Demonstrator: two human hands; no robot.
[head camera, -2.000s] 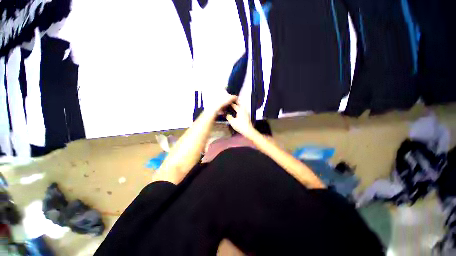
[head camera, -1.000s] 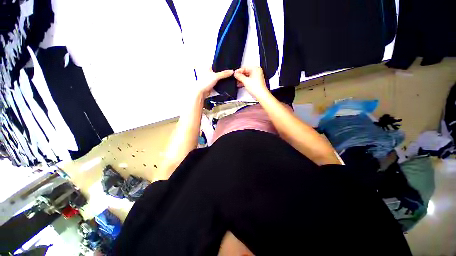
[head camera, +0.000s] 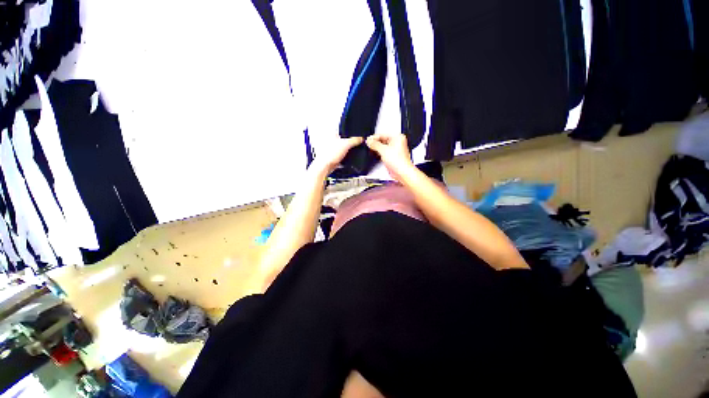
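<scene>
A black cut panel (head camera: 365, 105) with a blue edge line lies on the white tabletop (head camera: 210, 101), its lower end at the table's front edge. My left hand (head camera: 340, 149) and my right hand (head camera: 390, 149) pinch this lower end between thumbs and fingertips, almost touching each other. The end hangs a little below the fingers. The plies between the fingertips are too small to tell apart. A narrow dark strip (head camera: 404, 78) lies just right of the panel.
Wide black panels (head camera: 501, 74) with blue lines lie to the right on the table. Black and white pieces (head camera: 97, 163) lie at the far left. On the tan floor are grey crumpled cloth (head camera: 163, 312), a blue denim heap (head camera: 536, 233), a green heap (head camera: 622, 295) and black-white scraps (head camera: 684, 202).
Two seconds ago the hands were together over the panel's end, more of it hidden. They now pinch it side by side. The view has shifted, and the blue edge line shows more.
</scene>
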